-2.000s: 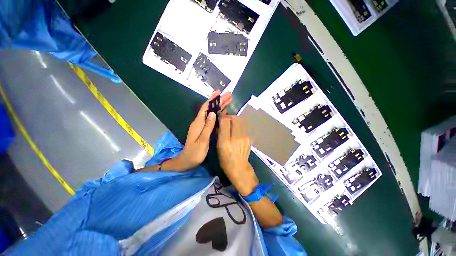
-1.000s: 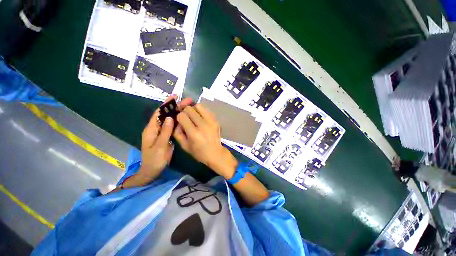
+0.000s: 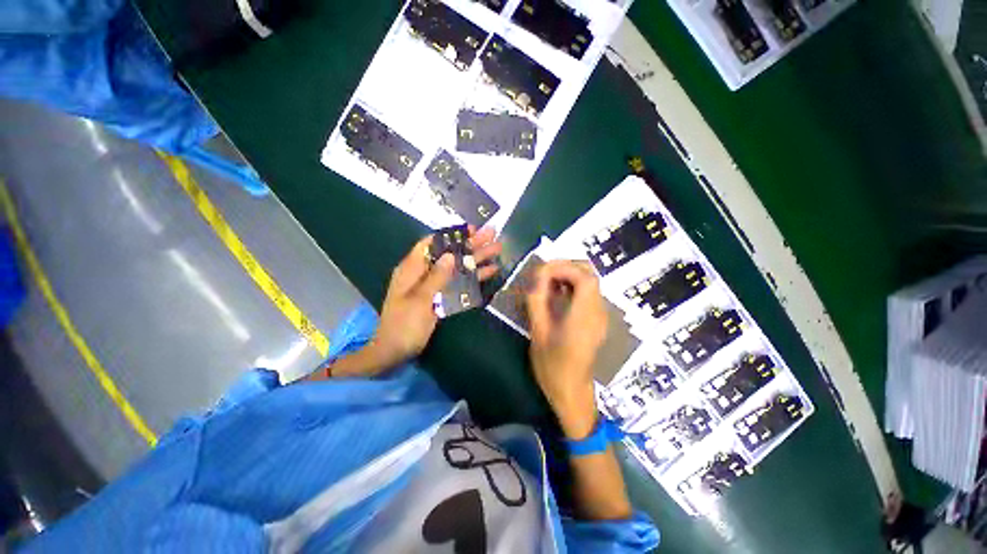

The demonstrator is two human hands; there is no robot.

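My left hand (image 3: 411, 294) holds a flat black phone bracket (image 3: 459, 284) with small light spots, thumb on its face, fingers behind its upper end. My right hand (image 3: 568, 314) is over a plain grey-brown adhesive sheet (image 3: 615, 348) with white edges. Its thumb and forefinger are bent together and blurred; whether a small piece is between them cannot be told. The sheet overlaps the near left side of a white blister tray (image 3: 693, 417) with two rows of black parts. A blue band is on my right wrist.
Another white tray (image 3: 373, 108) with black parts lies at the upper middle, beyond my left hand. A further tray (image 3: 739, 74) is at the top right. Stacked trays (image 3: 939, 379) stand at the right edge. A long pale strip (image 3: 747, 254) crosses the green bench. A blue smock sleeve (image 3: 97, 76) shows upper left.
My right hand has moved off the bracket, to the right over the adhesive sheet. The bracket in my left hand now shows more of its face. The camera view has shifted.
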